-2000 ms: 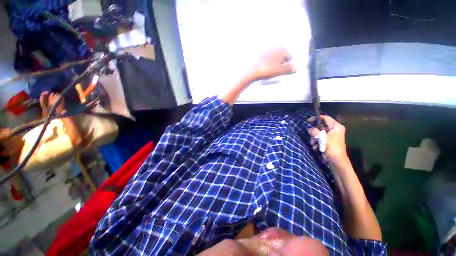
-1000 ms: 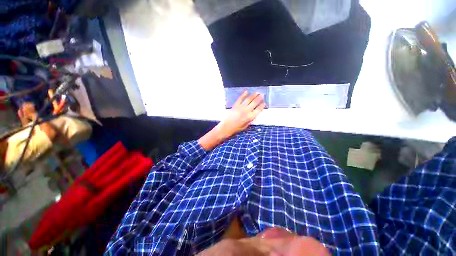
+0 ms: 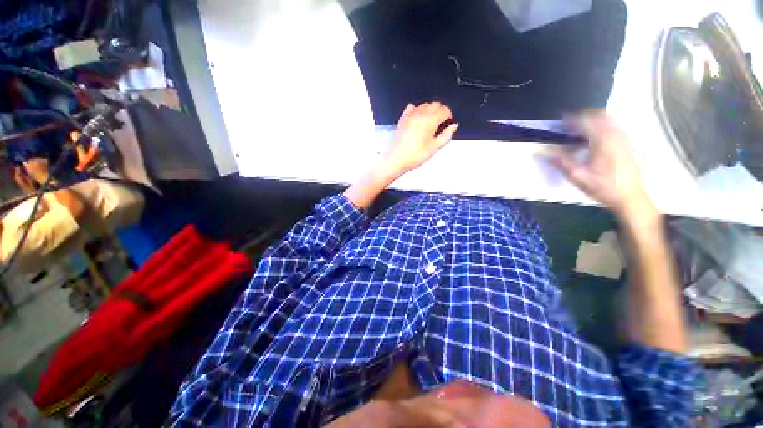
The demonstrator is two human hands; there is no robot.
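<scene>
A dark garment piece (image 3: 494,75) lies flat on the white table cover (image 3: 289,92), with a pale curled thread on it. Along its near edge the pale interfacing strip (image 3: 540,128) shows only partly, with dark cloth over part of it. My left hand (image 3: 427,134) is at the left end of this edge, fingers bent; whether it grips the cloth is unclear. My right hand (image 3: 598,159) is blurred at the right end of the edge, close to the dark cloth; its grip cannot be made out.
An electric iron (image 3: 698,96) rests on the table at the right. A wider pale sheet (image 3: 544,12) lies on the dark cloth's far part. Red garments (image 3: 142,313) are below the table at the left. Another person's hand and cables show at the far left.
My right hand has come into view over the right end of the strip. Dark cloth now covers part of the strip. My left hand has bent its fingers at the edge.
</scene>
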